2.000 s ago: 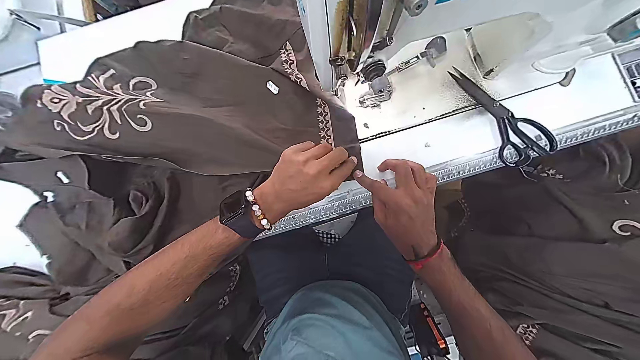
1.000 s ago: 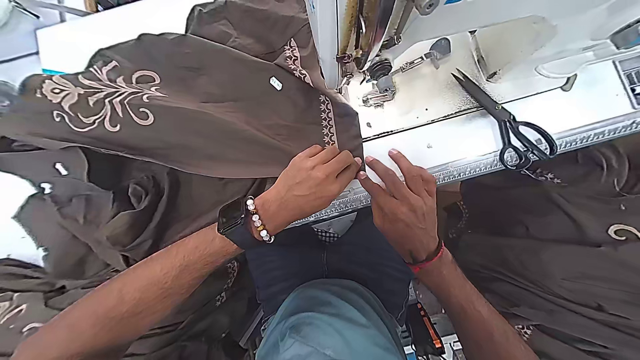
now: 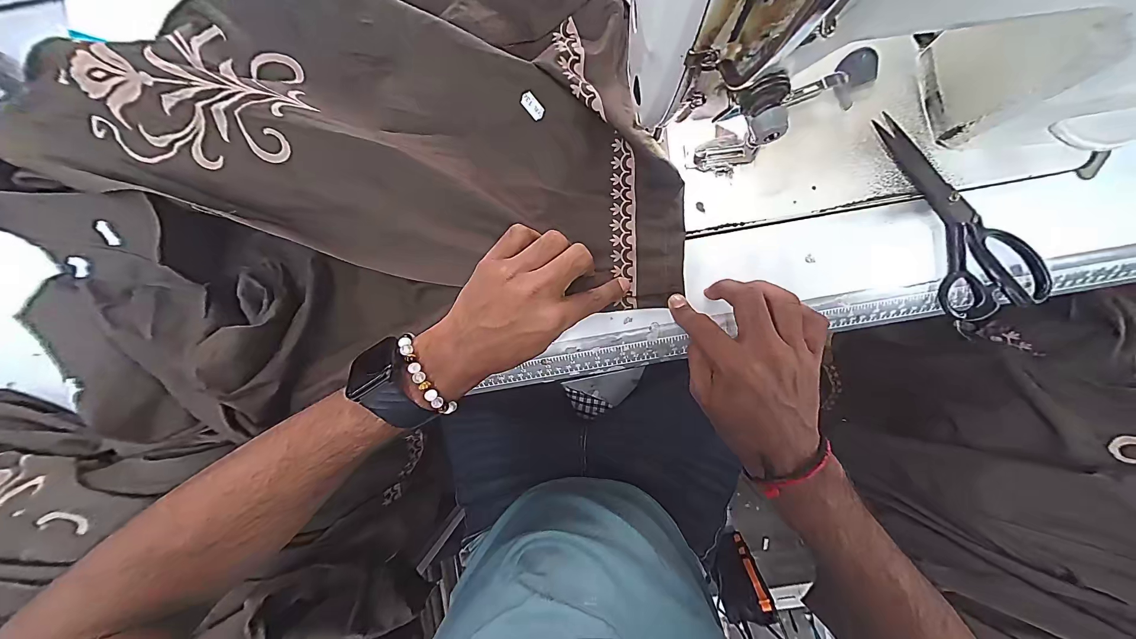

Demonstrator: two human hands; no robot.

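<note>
A dark brown embroidered fabric panel [image 3: 399, 151] lies on the machine table, its trimmed end near both hands. My left hand [image 3: 524, 302] rests on its lower edge, thumb and fingertips at the pink embroidered border [image 3: 624, 213]; whether the fingers pinch the cloth is hard to tell. My right hand [image 3: 754, 364] is at the panel's lower right corner, thumb tip at the corner and the other fingers curled and apart over the white table. Just beyond the cloth's end stands the sewing machine's presser foot [image 3: 723, 158]. A small white sticker [image 3: 532, 106] is on the panel.
Black-handled scissors [image 3: 954, 209] lie on the right, points toward the machine. A measuring scale [image 3: 870, 312] runs along the table's front edge. More brown embroidered fabric [image 3: 994, 426] hangs at the right, and bunched fabric [image 3: 204, 328] fills the left.
My left hand has shifted left from the panel's corner onto its lower edge by the border. The corner beside my right thumb is now uncovered.
</note>
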